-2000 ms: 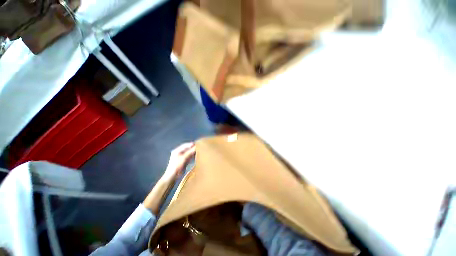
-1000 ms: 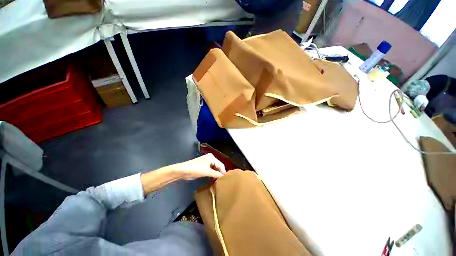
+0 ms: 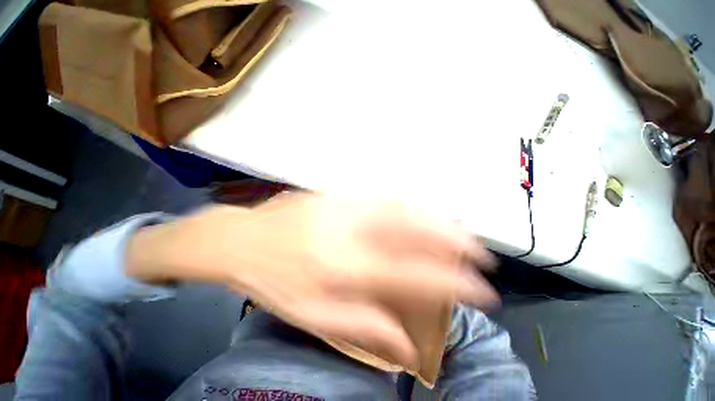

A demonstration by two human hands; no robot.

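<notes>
The tan bag [image 3: 427,333] lies in my lap against the near table edge, mostly covered by my hand. My left hand [image 3: 353,266] is large and blurred above the bag, fingers spread, with nothing seen in it; whether it touches the bag is unclear. My right hand is hidden behind the bag; only its grey sleeve shows at the lower right. On the white table [image 3: 392,102] lie a red and black tool [image 3: 526,166], with a black cord at its lower end, and a pale burner pen [image 3: 590,205] with a black cord.
Other tan bag pieces [image 3: 98,66] are piled at the table's upper left. Brown pieces [image 3: 647,66] lie along the right side. A flat marked strip [image 3: 553,117], a small yellowish block [image 3: 614,190] and a round container with shiny contents [image 3: 658,144] are on the table.
The view has swung to the right. My left hand has moved from the bag's far end to above its middle, and its fingers have spread.
</notes>
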